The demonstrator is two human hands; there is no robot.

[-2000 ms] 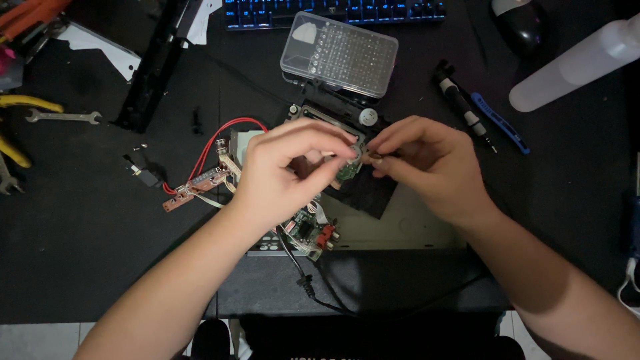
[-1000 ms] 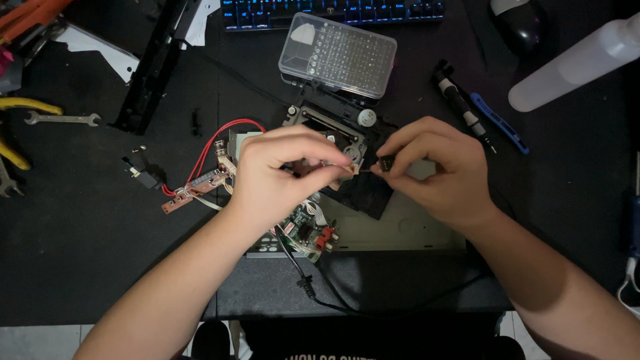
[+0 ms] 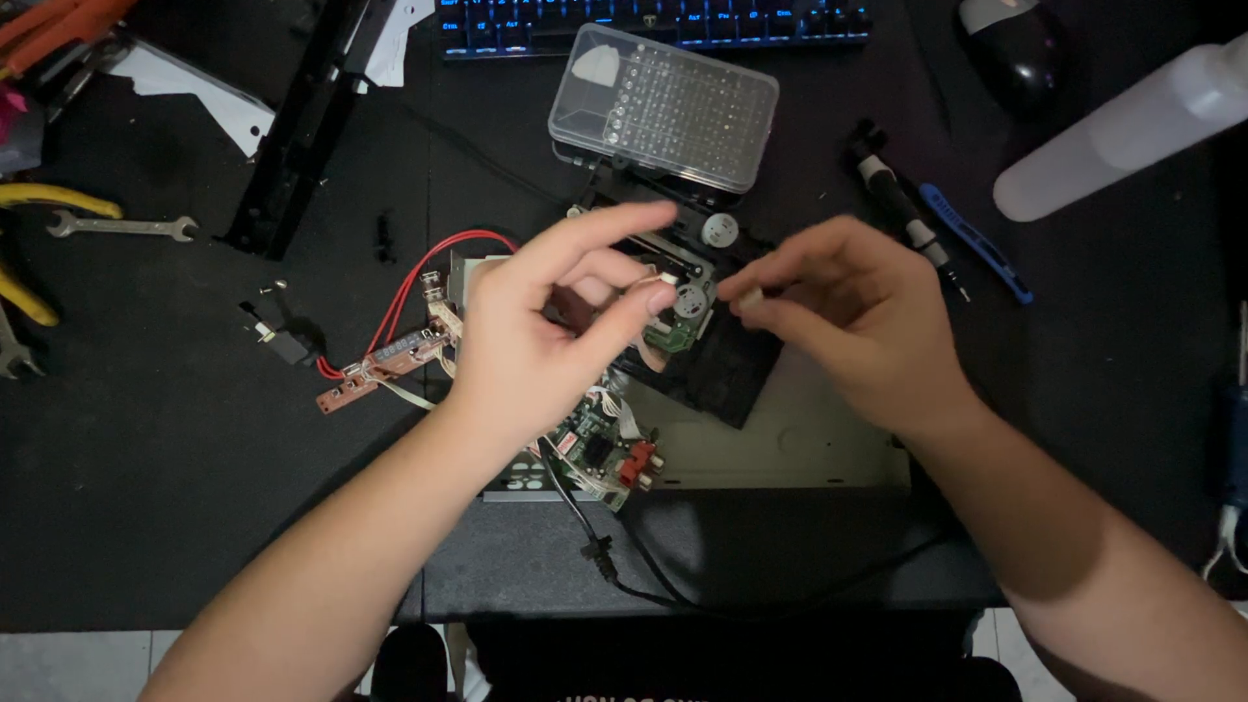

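Note:
Over an optical disc drive mechanism (image 3: 682, 244), my left hand (image 3: 575, 312) pinches a small white plug connector (image 3: 668, 279) between thumb and a finger, its index finger lifted. My right hand (image 3: 848, 322), just to the right and apart from it, pinches a small pale piece (image 3: 751, 298), perhaps another connector. Below the left hand lies a green circuit board (image 3: 595, 444) with red and white sockets. Red wires (image 3: 409, 283) run to a narrow brown display board (image 3: 380, 370). A flat metal chassis (image 3: 799, 448) lies beneath the mechanism.
A clear plastic case of bits (image 3: 673, 107) stands behind the mechanism, near a lit keyboard (image 3: 653, 27). To the right are a precision screwdriver (image 3: 912, 214), a blue pry tool (image 3: 975, 244), a bottle (image 3: 1102, 136) and a mouse (image 3: 1014, 49). Leftward lie a wrench (image 3: 122, 226) and yellow-handled pliers (image 3: 58, 200).
My hands have drawn a little apart. The left index finger has lifted off the thumb, and a white connector now shows at the thumb tip.

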